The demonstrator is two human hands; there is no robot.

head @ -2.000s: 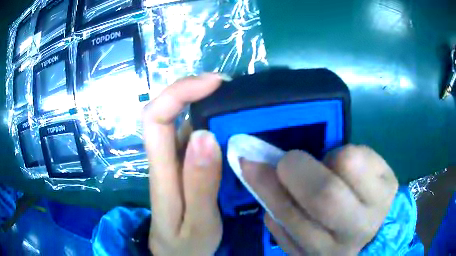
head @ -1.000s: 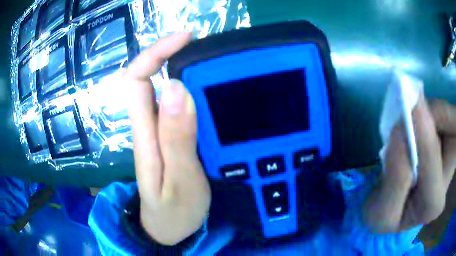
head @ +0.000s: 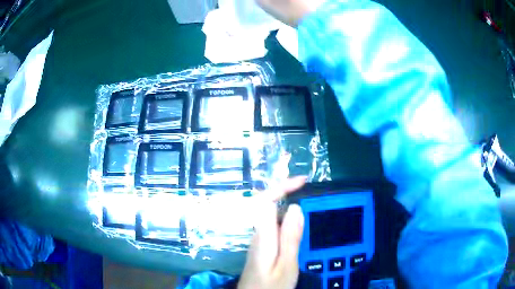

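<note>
The handheld tester (head: 368, 223), with a blue face, dark display and black surround, is at the lower right of centre. My left hand (head: 276, 242) grips its left edge, with thumb and finger along the side. My right arm, in a blue sleeve, reaches to the far side of the bench. My right hand (head: 286, 8) is cut off by the top edge, beside white wipes (head: 234, 36); whether it holds one cannot be told. A clear lens tray (head: 192, 135) with rows of black-bordered TOPDON lenses lies left of the tester, partly washed out by glare.
The bench has a glossy green mat (head: 62, 197). White paper (head: 27, 84) stands at the left edge. The air blow gun (head: 496, 161) lies at the right edge. A small red item (head: 492, 21) is at the upper right. Blue cloth (head: 25, 245) shows at the lower left.
The view has shifted to show more of the bench. My right hand has moved from beside the tester to the far side. My left hand still holds the tester, now lower in view.
</note>
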